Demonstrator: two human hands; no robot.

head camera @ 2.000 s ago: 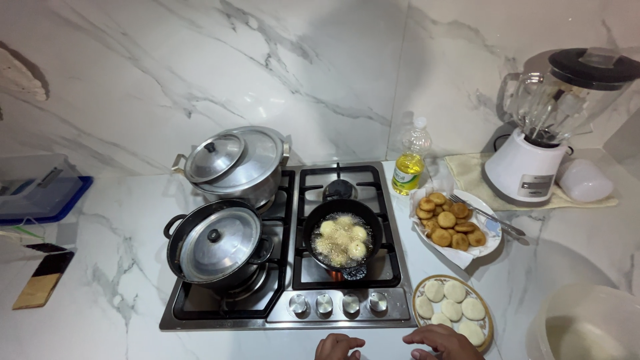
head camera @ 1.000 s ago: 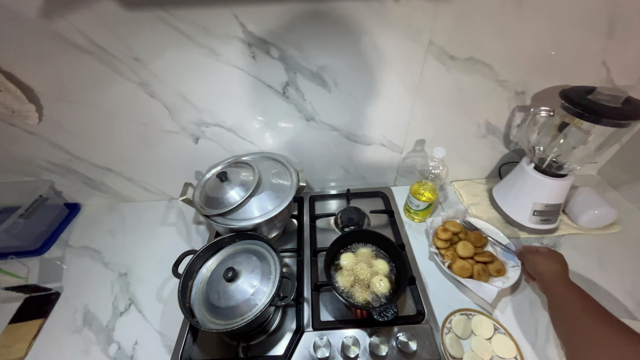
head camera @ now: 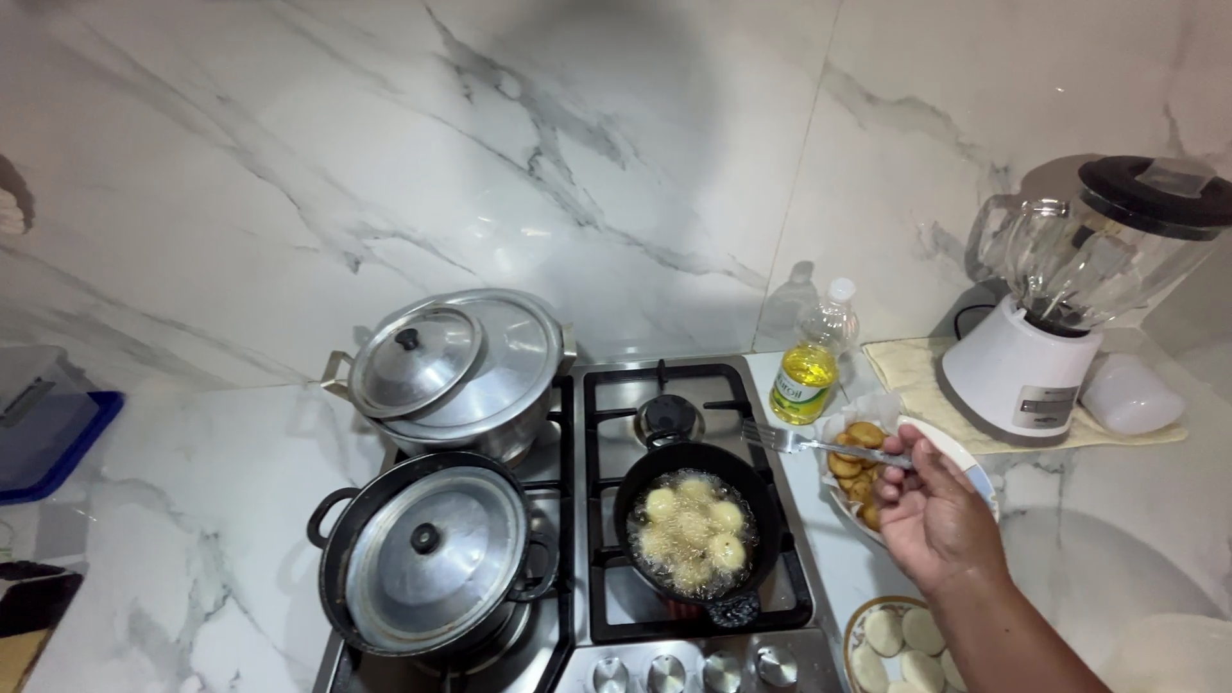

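Observation:
My right hand [head camera: 929, 515] grips a metal fork [head camera: 818, 445] by its handle, tines pointing left, over the left part of a paper-lined plate [head camera: 962, 452] of browned, fried dough rounds [head camera: 847, 472]. Left of it, pale dough rounds [head camera: 727, 551] bubble in oil in a small black pan [head camera: 765, 525] on the right front burner. Below my right hand, raw flat dough rounds [head camera: 921, 630] lie on a gold-rimmed plate [head camera: 852, 630], partly hidden by my forearm. My left hand is out of view.
A lidded black pot [head camera: 433, 558] and a large aluminium pot [head camera: 515, 385] stand on the stove's left side. An oil bottle [head camera: 804, 385] stands behind the fried rounds. A blender [head camera: 1020, 366] rests on a cloth [head camera: 900, 371] at right; a blue-edged plastic container [head camera: 58, 433] is at far left.
Two seconds ago both hands were at the stove's front edge; the left has since left view. My right hand went to the fried-rounds plate and now holds the fork raised, turned toward the pan.

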